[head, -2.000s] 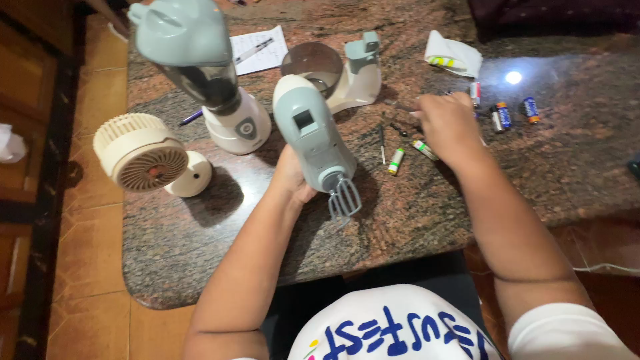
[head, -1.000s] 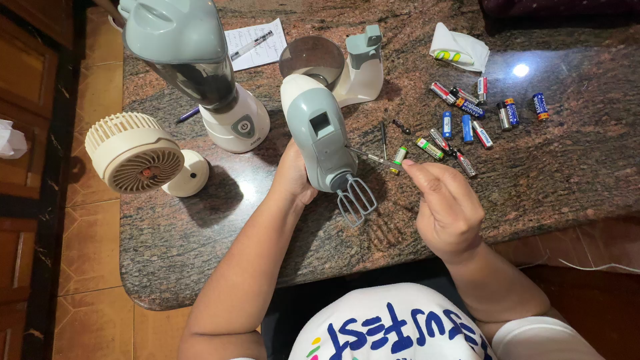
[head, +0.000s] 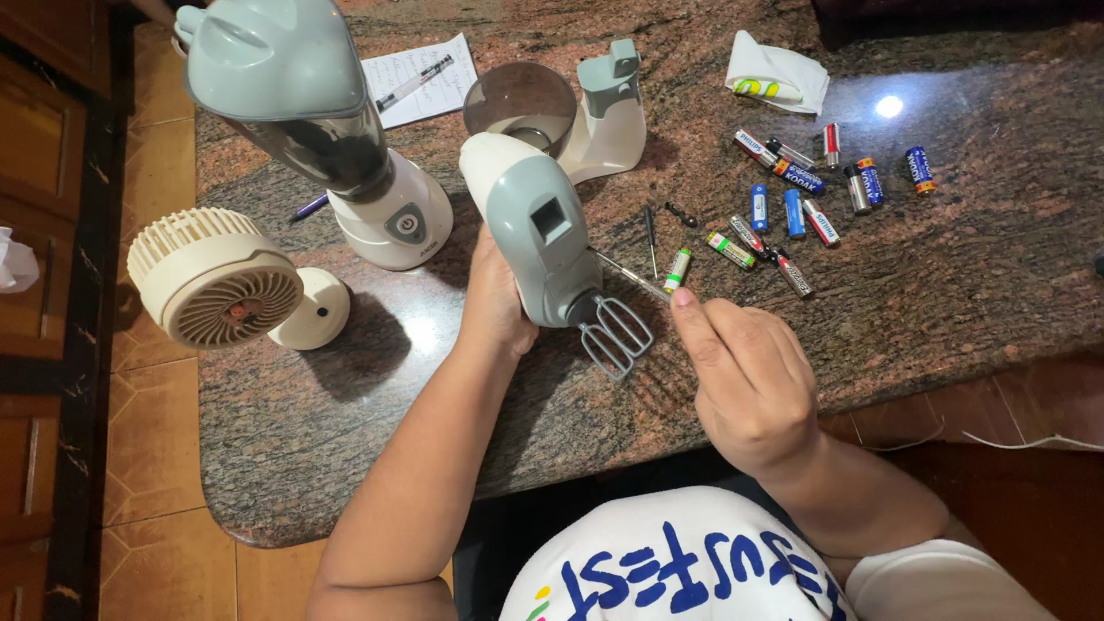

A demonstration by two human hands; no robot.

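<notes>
My left hand (head: 496,302) is closed around a grey-and-white toy hand mixer (head: 539,233), whose two grey beaters (head: 617,336) point down and right. My right hand (head: 750,379) grips a thin metal tool, probably a screwdriver (head: 634,275), with its handle hidden in the fingers. The tool's far end meets or overlaps the side of the mixer; contact is not certain. A green-and-white battery (head: 677,270) lies just above my right fingertips. Beside it are a small dark-handled screwdriver (head: 650,240) and another green battery (head: 730,250).
A toy blender (head: 388,207), a cream fan (head: 233,285) and a pen on a written notepad (head: 457,82) stand or lie left. Behind the mixer is a mixer stand with a bowl (head: 617,121). Several loose batteries (head: 759,207) and a crumpled wrapper (head: 776,73) lie right on the granite countertop (head: 345,440).
My right hand was over the batteries two seconds ago; it has moved toward the beaters and holds the thin tool beside the mixer. My left hand keeps its hold.
</notes>
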